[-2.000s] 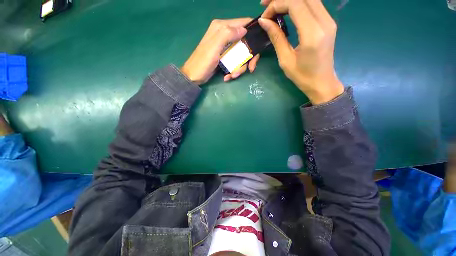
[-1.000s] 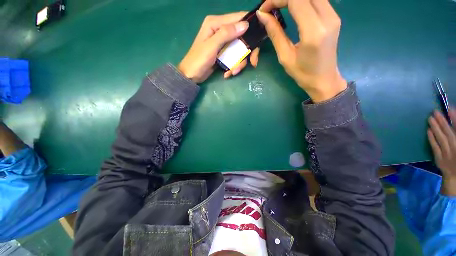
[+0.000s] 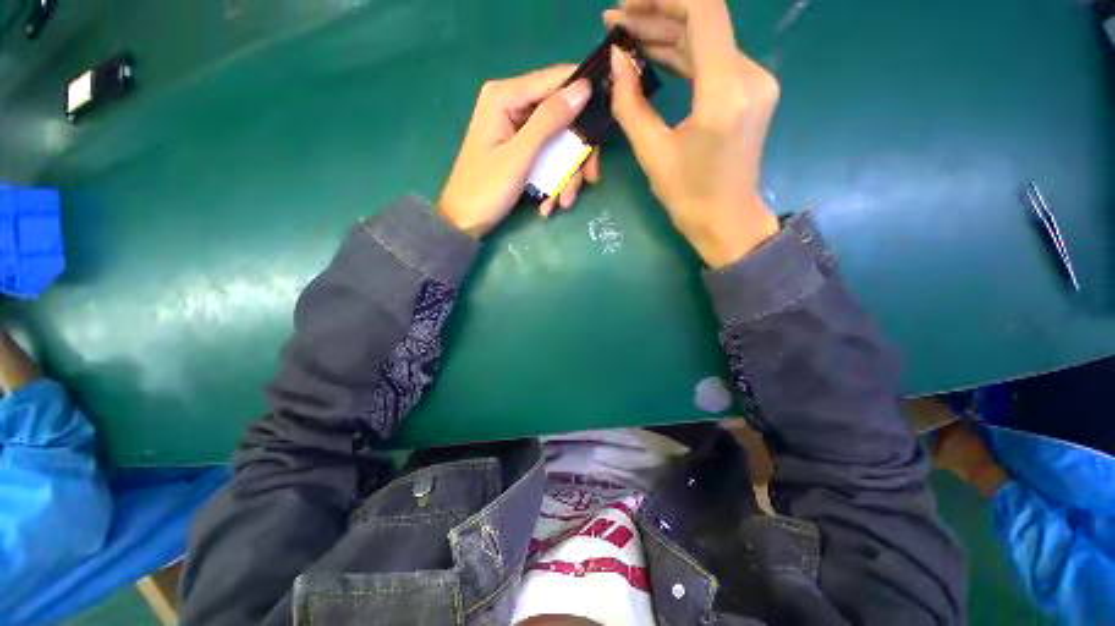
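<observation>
A part-built black phone [image 3: 596, 113] with a white patch and a yellow edge at its lower end is held tilted above the green bench. My left hand [image 3: 511, 144] grips its lower part, thumb on top and fingertips showing beneath. My right hand [image 3: 706, 122] is at the upper end, with thumb and fingers closed on the phone's top edge. The fingertips hide that end, so any small piece between them cannot be told.
Another phone [image 3: 99, 88] lies at the upper left, with a dark piece above it. A blue bin [image 3: 31, 240] is at the left edge. Tweezers [image 3: 1052, 235] lie at the right. A round white spot [image 3: 712, 394] is near the bench edge [image 3: 587, 430]. Blue-sleeved people sit at both sides.
The neighbour's hand at the right has left the bench top, and the tweezers lie there alone. The view has shifted slightly. My hands still hold the phone, the right one slightly turned.
</observation>
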